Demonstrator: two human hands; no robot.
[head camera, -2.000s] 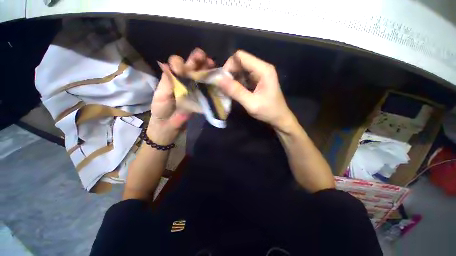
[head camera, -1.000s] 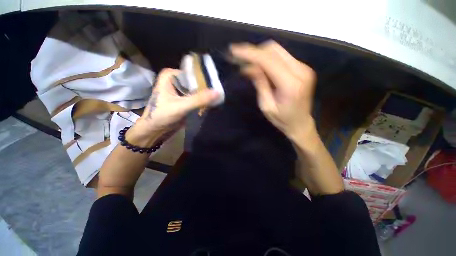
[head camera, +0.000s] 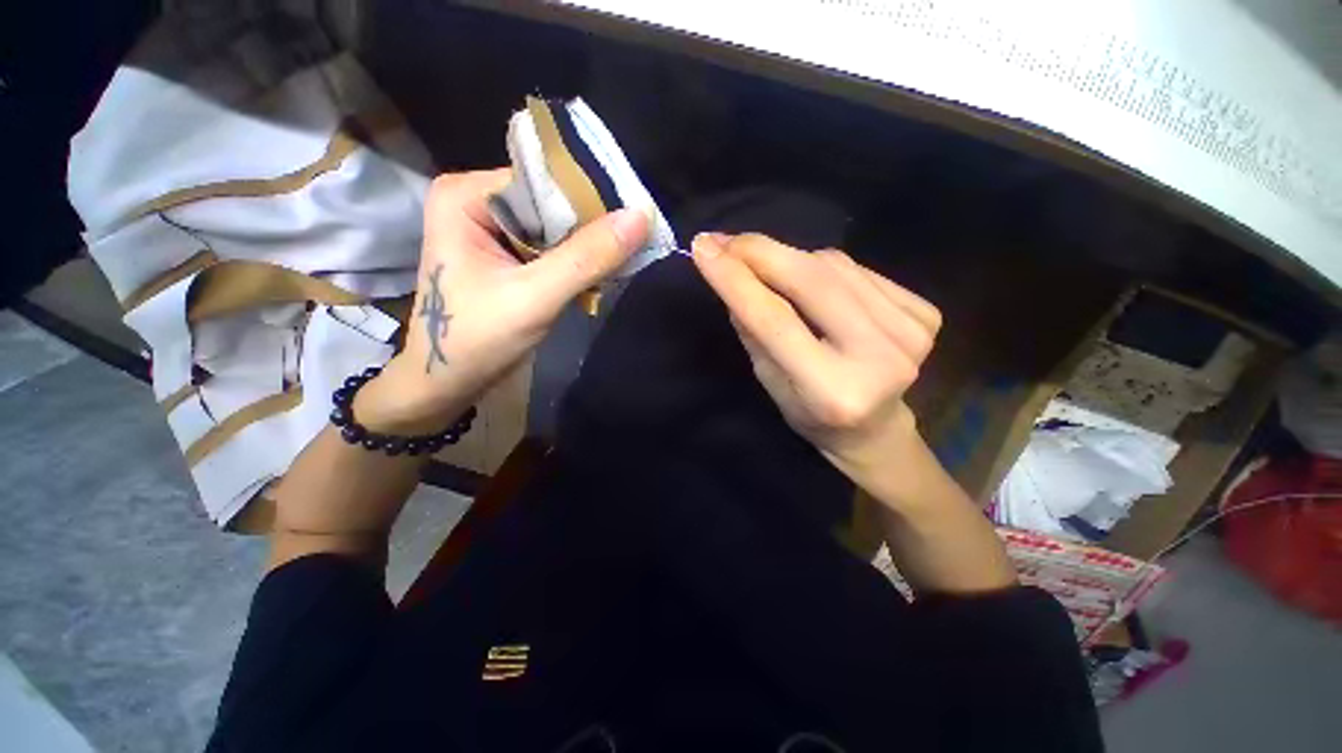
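A small sewn piece (head camera: 571, 180), white with a tan strip and a black band, is folded in my left hand (head camera: 493, 290). My left thumb presses on its white edge near the lower corner. My right hand (head camera: 832, 331) is just right of that corner, thumb and forefinger pinched together on a fine white thread (head camera: 679, 250). The thread runs from the piece's corner to those fingertips. No tool shows in my right hand; its curled fingers hide the palm.
A large heap of white pieces with tan stripes (head camera: 243, 191) hangs at the left. The white table edge (head camera: 942, 88) crosses above. At right are an open cardboard box (head camera: 1214, 456) with white scraps (head camera: 1082, 468), a dark phone (head camera: 1173, 327), a red-lettered carton (head camera: 1071, 577) and a red object (head camera: 1295, 537).
The piece is no longer held between both hands. My left hand holds it alone, turned edge up. My right hand moved away, then came down beside the corner and pinched the thread.
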